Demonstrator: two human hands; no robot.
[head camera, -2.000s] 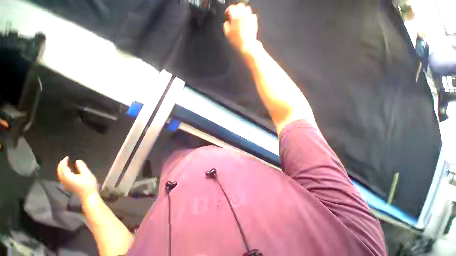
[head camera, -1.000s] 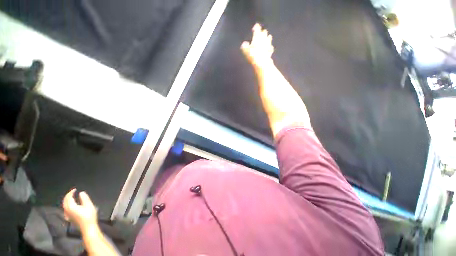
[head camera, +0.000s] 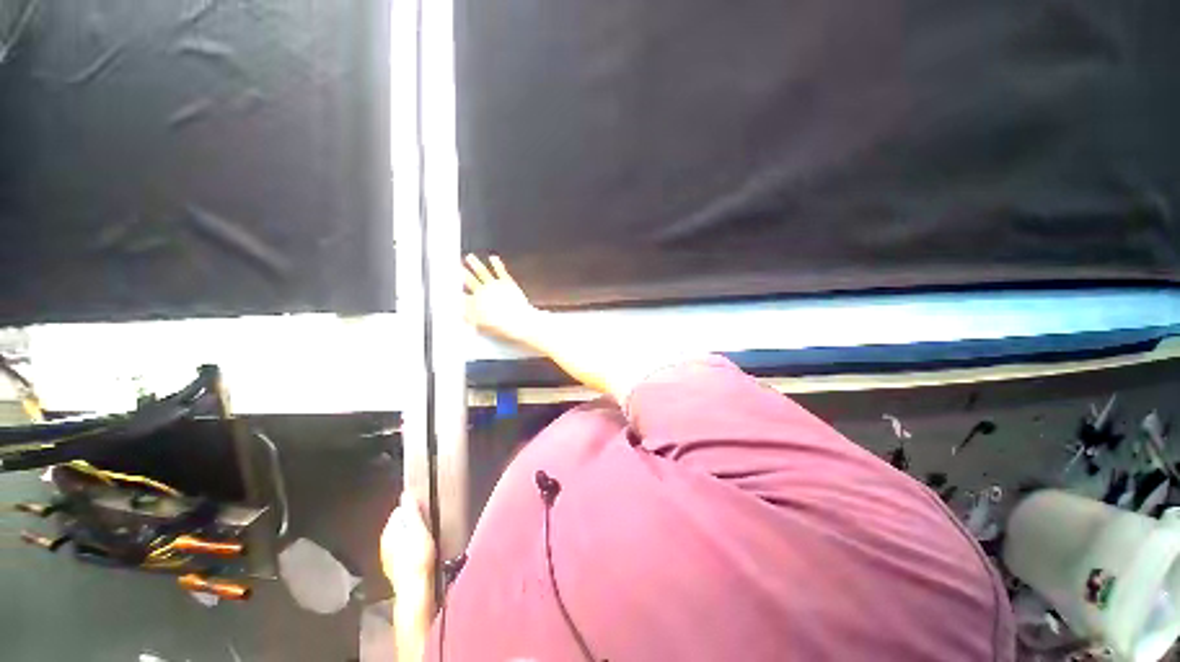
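Black cloth (head camera: 802, 142) covers the table on both sides of a long silver-white cross rail (head camera: 444, 168) with a dark groove. The rail overhangs the pale table edge (head camera: 802, 323). My right hand (head camera: 498, 300) lies flat with fingers spread, just right of the rail where the cloth border meets the table edge. My left hand (head camera: 408, 550) is at the left side of the rail's near end, against it; whether its fingers grip the rail is unclear. The cloth has soft creases near the right part of its border.
Equipment with cables and orange parts (head camera: 214, 550) stands at the lower left, below a black frame (head camera: 214, 446). A blue patch (head camera: 506, 402) is beside the rail under the table edge. A white tub (head camera: 1087, 556) lies at the lower right among scraps on the floor.
The view has turned, so the rail now runs upright. My right hand has come back from over the cloth to its near border. My left hand has moved from free air to the rail.
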